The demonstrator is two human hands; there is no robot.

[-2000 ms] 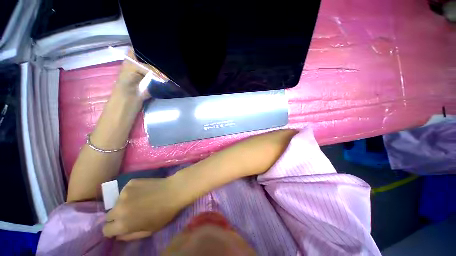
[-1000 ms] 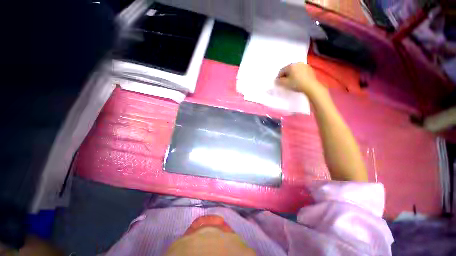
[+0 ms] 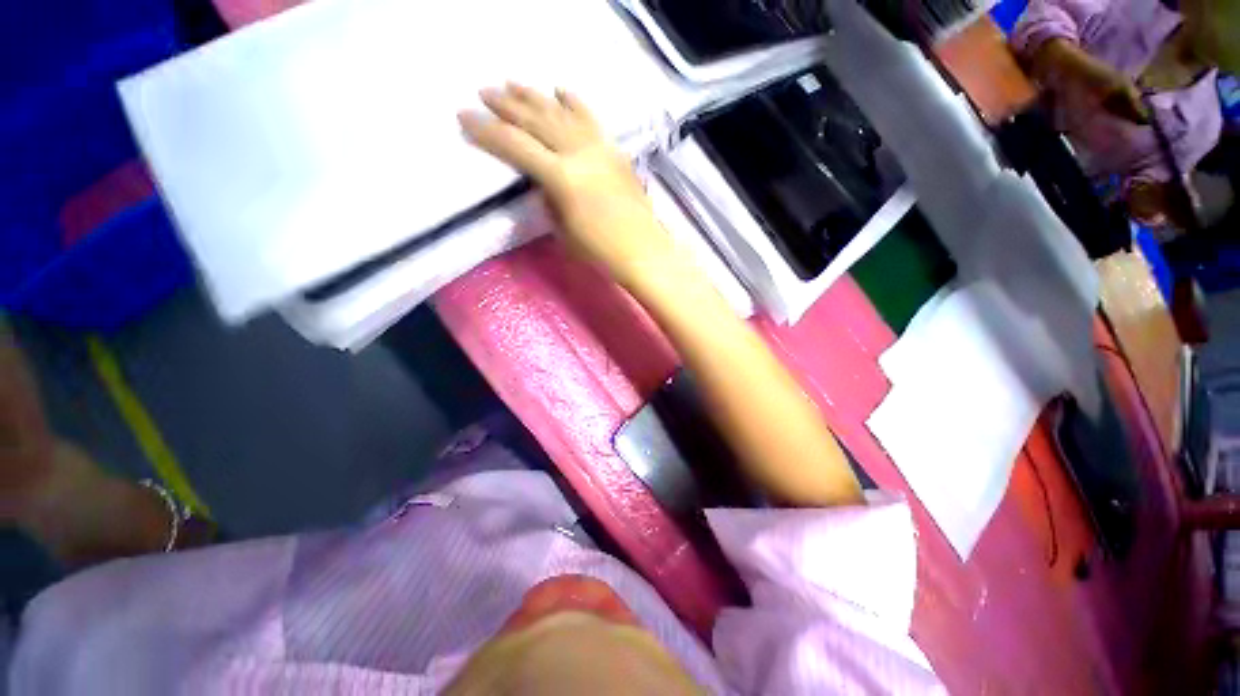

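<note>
A large white sheet (image 3: 326,150) lies on top of the left stack, with a dark panel edge and white layers showing beneath its near edge. My right hand (image 3: 551,157) lies on the sheet near its right side, fingers spread. My left hand (image 3: 27,442) is blurred at the left edge, away from the stack, and its fingers are not clear. A grey glossy panel (image 3: 656,451) lies on the bench, mostly hidden by my right forearm.
Black panels with white borders (image 3: 802,163) are stacked right of my hand. Loose white sheets (image 3: 966,394) lie on the pink bench (image 3: 524,347). A dark device (image 3: 1101,462) is beyond. Blue crates (image 3: 82,82) are at the left. Another person's hands (image 3: 1088,82) show at top right.
The view has turned left. My right hand has moved from the loose white sheets to the left stack, where a white sheet now covers the top. The blurred left hand has come into view.
</note>
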